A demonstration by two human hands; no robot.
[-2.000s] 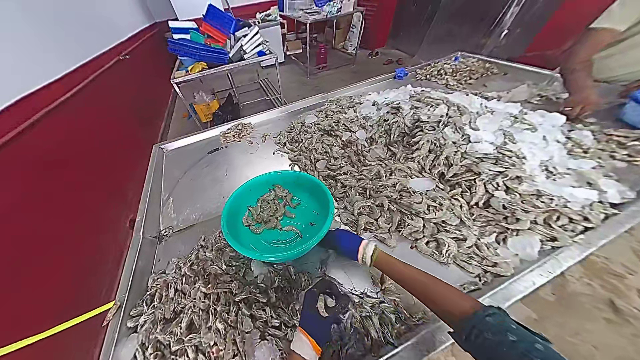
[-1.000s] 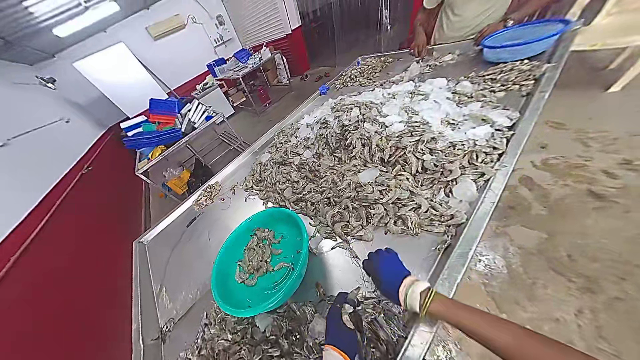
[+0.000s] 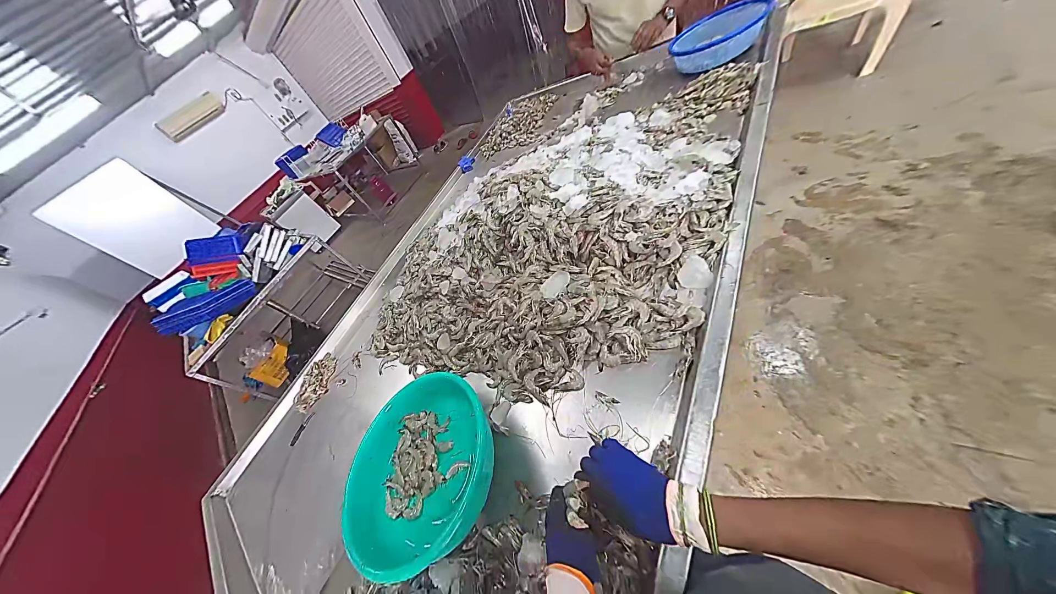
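Note:
My right hand point(image 3: 631, 488), in a blue glove with a white cuff, is close beside my left hand point(image 3: 569, 532), in a dark blue glove with an orange-edged cuff. Between them is a shrimp point(image 3: 576, 503), with the left fingers around it; the right fingertips touch or nearly touch it. Both hands are over the near heap of shrimp point(image 3: 495, 553). Left of them a green plastic basin point(image 3: 359, 495) holds a small pile of shrimp point(image 3: 417, 466). Beyond lies a large heap of shrimp point(image 3: 528, 280) topped with crushed ice point(image 3: 610, 165).
The steel table has a raised rim point(image 3: 726, 330) along its right side. A co-worker's hands point(image 3: 594, 62) are at the far end, near a blue basket point(image 3: 722, 37). A rack point(image 3: 289, 305) with stacked trays point(image 3: 206, 285) stands left, and a plastic chair point(image 3: 841, 16) far right.
My right hand has moved from the green basin's rim to beside my left hand. The view has turned, bringing the blue basket and floor into sight.

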